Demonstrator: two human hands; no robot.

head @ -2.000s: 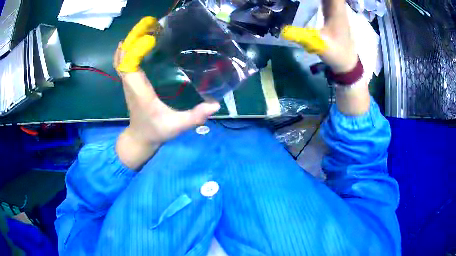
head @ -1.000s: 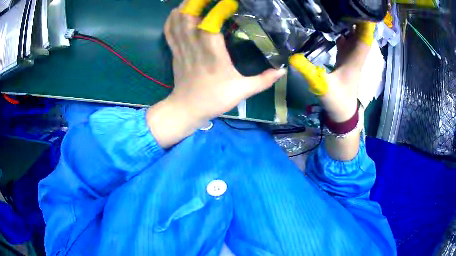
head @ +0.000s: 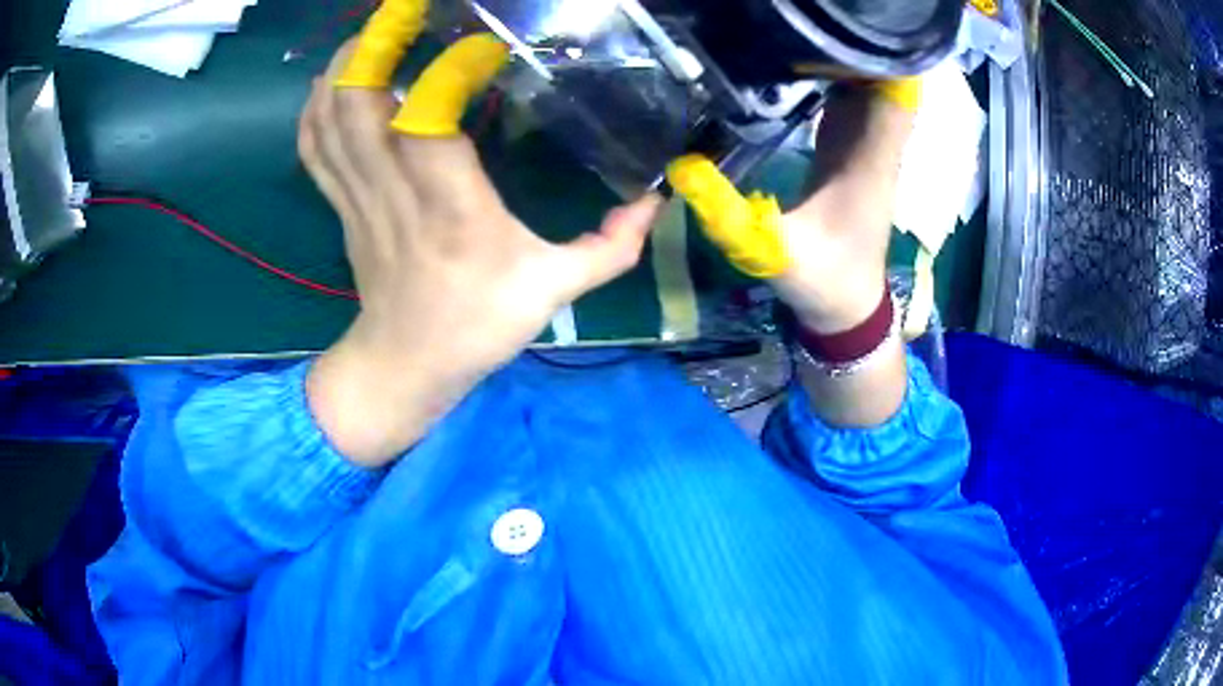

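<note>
My left hand (head: 449,228), with yellow finger cots, holds a clear shiny plate (head: 590,114) by its edges, thumb at the near corner and fingers at the far left side. My right hand (head: 818,221), also with yellow finger cots, holds a black optical engine housing (head: 751,47) with a large round lens (head: 879,27) at the top of the view. The plate lies against or just beside the housing's left side; whether it sits inside cannot be told. The top of the housing is cut off by the picture's edge.
The green bench top (head: 175,288) has a mirror stack piece (head: 38,161) at left with a red wire (head: 228,245). White sheets (head: 154,30) lie at the back left, more (head: 939,154) at right. Tape strips (head: 675,288) are near the front edge. Mesh-patterned wrapping (head: 1120,174) is at far right.
Two seconds ago my left hand held the plate apart from the housing and my right hand was open. The right hand has since taken hold of the housing, and the plate is now against or beside it.
</note>
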